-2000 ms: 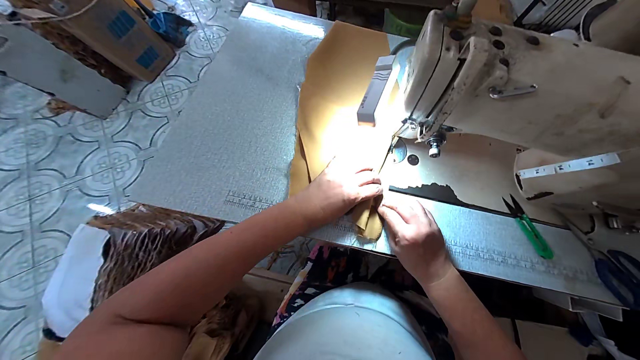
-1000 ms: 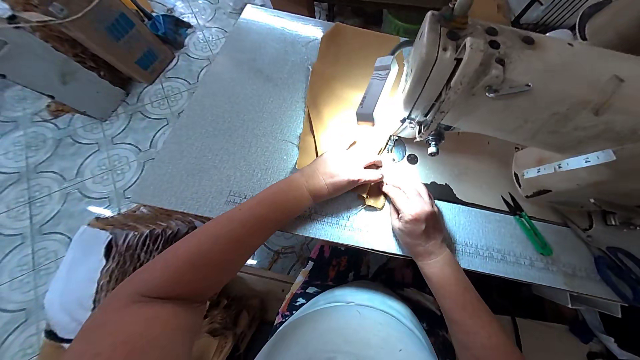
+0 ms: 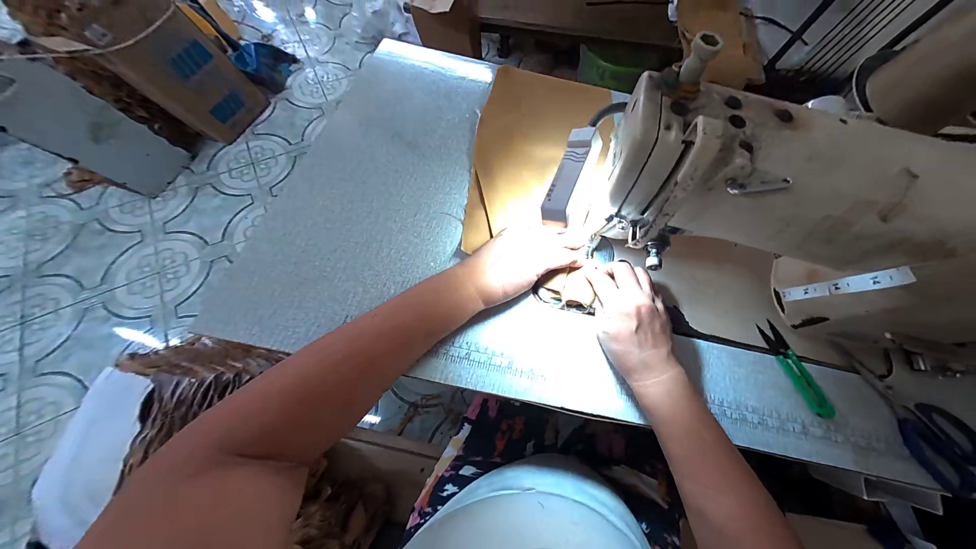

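A sewing machine [image 3: 656, 160] with a lit needle area stands over the metal-covered table [image 3: 343, 206]. Yellow-tan sheet material [image 3: 534, 137] lies left of the machine head and runs under my left hand [image 3: 522, 263], which presses flat on it close to the needle. My right hand [image 3: 631, 316] has its fingers bent at the material's near end [image 3: 568, 290], just in front of the needle. Glare and fingers hide the presser foot and the exact grip. A small lamp [image 3: 568, 179] shines beside the machine head.
Green-handled thread snips [image 3: 801, 377] lie right of my right hand, with dark-handled scissors [image 3: 934, 446] at the table's right end. A measuring tape strip [image 3: 848, 284] is on the machine. Stacked brown pieces [image 3: 183, 389] sit below the table's left edge. A cardboard box [image 3: 183, 69] stands on the tiled floor.
The tan material's near end, which hung toward the table's front edge two seconds ago, has moved forward to the needle area. Both hands have stayed close beside the needle.
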